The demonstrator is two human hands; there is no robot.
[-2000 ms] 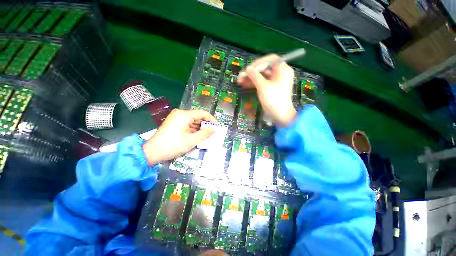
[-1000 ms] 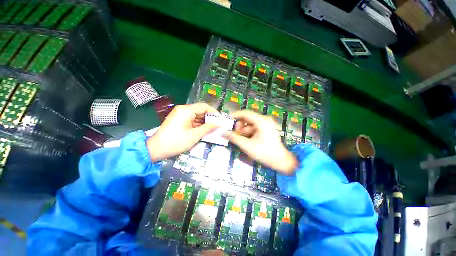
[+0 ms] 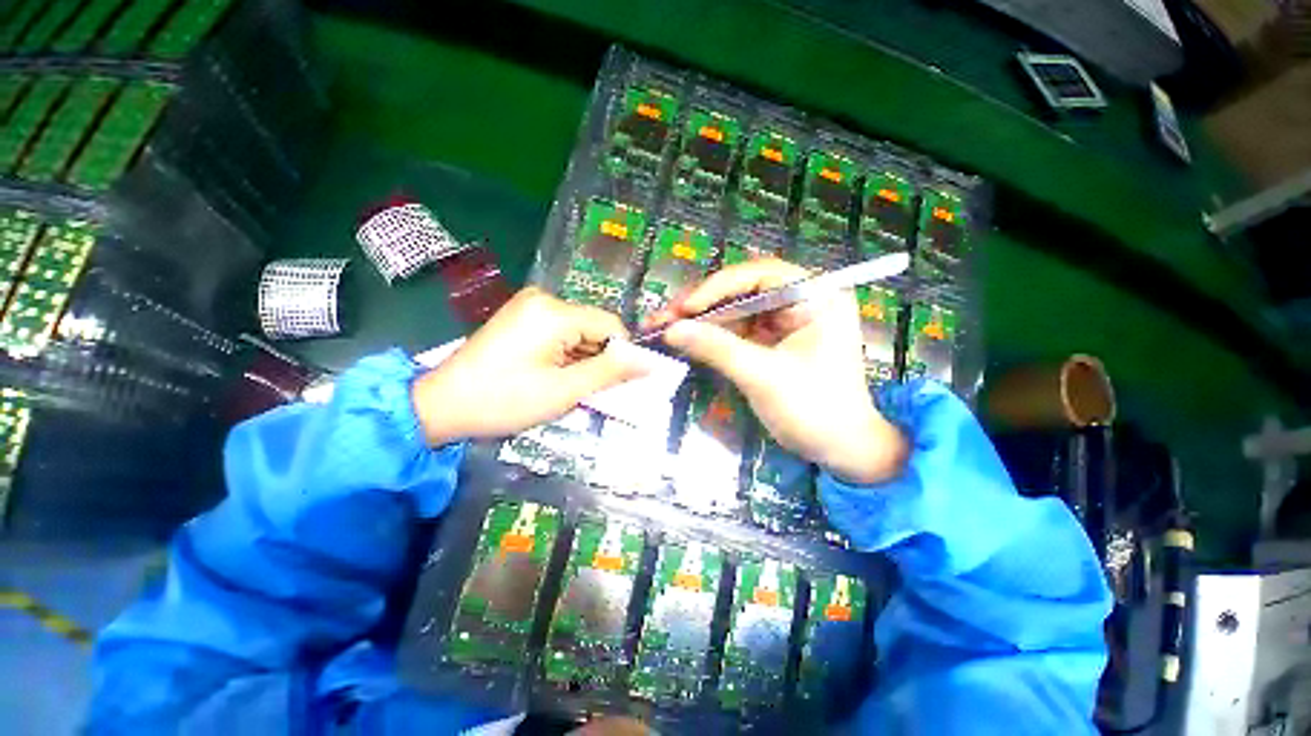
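Observation:
My left hand [image 3: 525, 367] pinches a small white label strip [image 3: 647, 391] above the middle of the tray. My right hand [image 3: 791, 360] holds slim light-coloured tweezers [image 3: 841, 279], their tips at the strip's upper edge beside my left fingertips. Whether the tips grip a label cannot be told. Below lies a clear blister tray [image 3: 429, 611] with rows of green circuit boards [image 3: 496, 582], each with an orange patch. My hands and glare hide some of the middle boards.
Stacked trays with green boards [image 3: 101, 130] stand at the left. Curled dotted label sheets [image 3: 301, 298] and dark red film [image 3: 473, 283] lie left of the tray. A brown ring [image 3: 1087, 390] and a black cabled tool [image 3: 1173, 604] are at the right. Small framed parts [image 3: 1061, 81] lie at the upper right.
My right hand came from over the upper tray to the strip, beside my left hand. The tweezers now point at the strip's edge. The view has shifted slightly.

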